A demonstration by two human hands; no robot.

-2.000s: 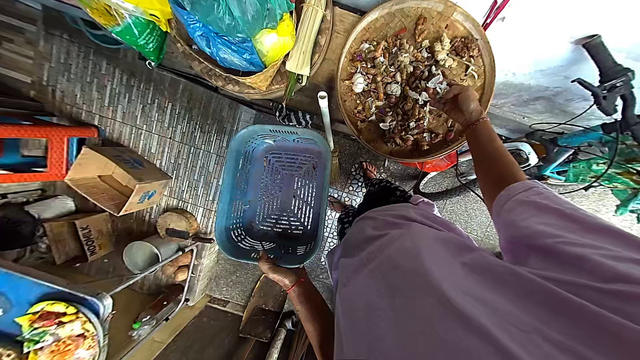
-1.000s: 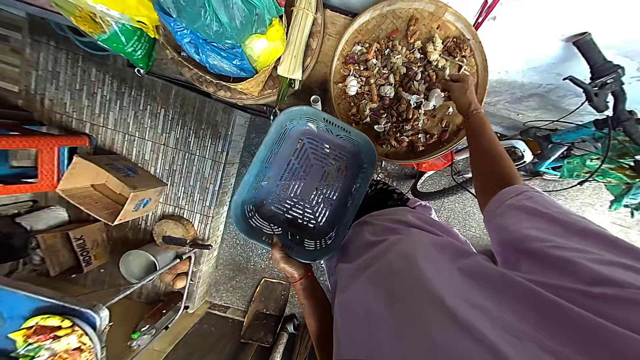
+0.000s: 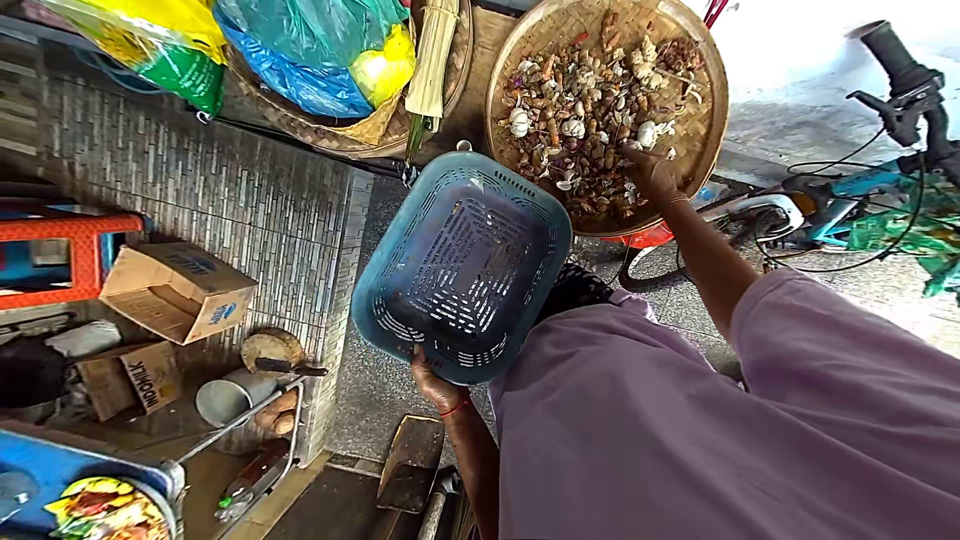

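Note:
A blue perforated plastic basket [image 3: 480, 255] hangs tilted at the centre, its bottom rim gripped by my left hand [image 3: 437, 381]. Nothing but a few small specks shows inside it. Above and to its right is a round woven bamboo tray [image 3: 701, 142], spread with garlic bulbs [image 3: 573, 128], loose cloves and pieces of ginger or a similar root [image 3: 643, 60]. My right hand [image 3: 651, 174] reaches over the tray's lower right part, its fingers down among the pieces at a garlic bulb [image 3: 646, 134]. Whether the fingers hold anything is hidden.
Another woven tray [image 3: 367, 148] with plastic bags [image 3: 300, 37] and a bundle of pale stalks [image 3: 433, 60] stands at the upper left. A bicycle handlebar [image 3: 892, 64] is at right. Cardboard boxes [image 3: 180, 289], a red stool [image 3: 86, 259] and a metal pot [image 3: 232, 397] lie left.
My left hand has raised the basket nearer to the bamboo tray and tilted it. My right hand has moved from the tray's right side down and inward among the pieces.

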